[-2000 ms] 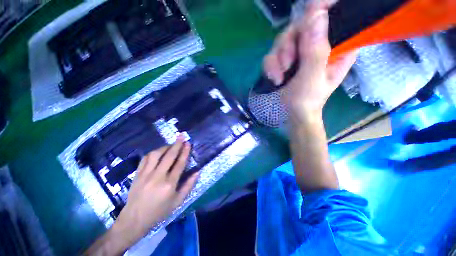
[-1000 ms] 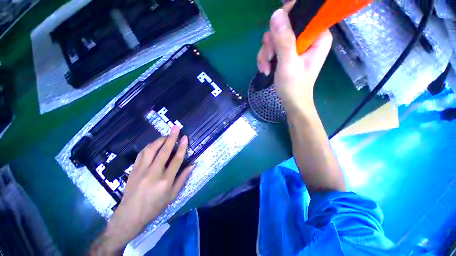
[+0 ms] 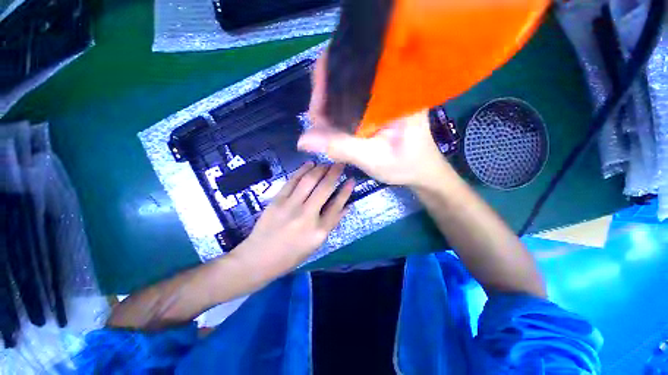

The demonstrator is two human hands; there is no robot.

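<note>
A black plastic housing (image 3: 275, 106) with small white-silver pieces lies on whitish bubble wrap (image 3: 179, 194) on the green bench. My right hand (image 3: 388, 150) is closed round the orange and black electric screwdriver (image 3: 432, 55), which stands close to the camera above the right half of the housing. The driver's bit is hidden. My left hand (image 3: 297, 212) lies flat on the housing's near edge with its fingers spread a little, and holds nothing that shows. The round grey screw tray (image 3: 506, 143) with many holes sits right of the housing.
Another black housing (image 3: 256, 11) lies on bubble wrap beyond. A dark panel (image 3: 40, 44) is at the far left. Wrapped housings (image 3: 33, 234) stand at the left, with more bubble-wrapped pieces (image 3: 641, 124) at the right. A black cord (image 3: 579, 161) crosses the bench's right side.
My right hand has moved the screwdriver from beside the screw tray to over the housing. The tray is uncovered. The view has shifted; my left hand remains on the housing.
</note>
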